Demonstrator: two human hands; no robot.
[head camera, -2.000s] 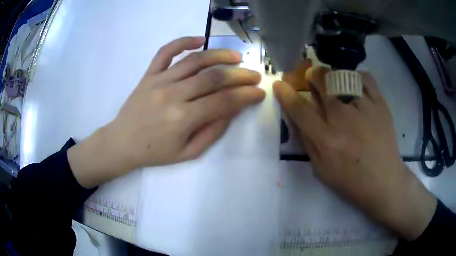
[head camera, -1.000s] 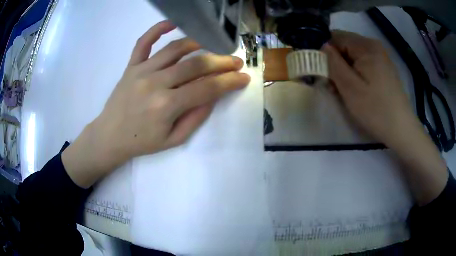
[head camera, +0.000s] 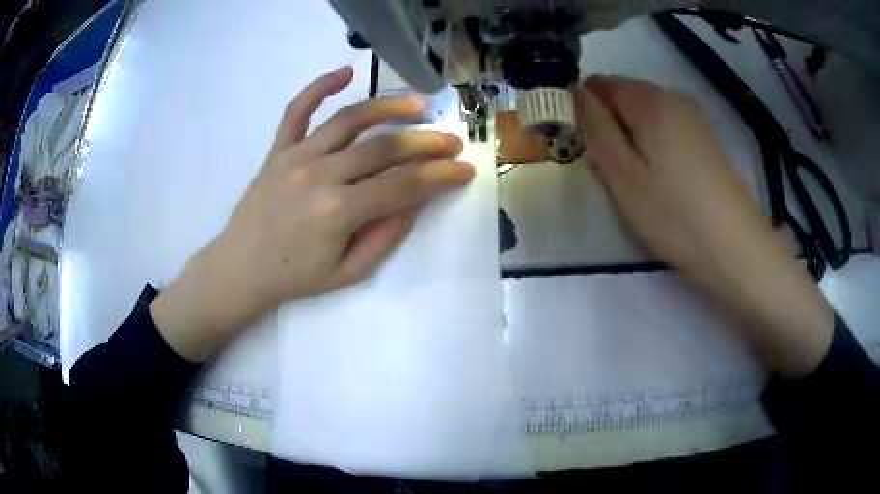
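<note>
A white cut piece (head camera: pixel 396 357) lies on the bed, running from the presser foot (head camera: pixel 475 114) down over the table's near edge. My left hand (head camera: pixel 338 193) lies flat on it, fingers spread, fingertips just left of the foot. My right hand (head camera: pixel 666 178) is right of the foot, beside the orange-brown edge guide (head camera: pixel 521 138) and the ribbed knob (head camera: pixel 547 109). Its fingertips are partly hidden behind the machine head, so I cannot tell whether they hold anything. The needle area is brightly lit.
The sewing machine head (head camera: pixel 618 14) hangs over the top. Black shears (head camera: pixel 786 159) and a slim pinkish tool (head camera: pixel 793 85) lie at the right. A blue bin (head camera: pixel 82 43) with white bundles is at the left. A printed ruler (head camera: pixel 618 413) runs along the near edge.
My right hand has moved from beside the foot, near the cloth's edge, to farther right, uncovering the edge guide. My left hand stays on the cloth. The whole view has shifted somewhat.
</note>
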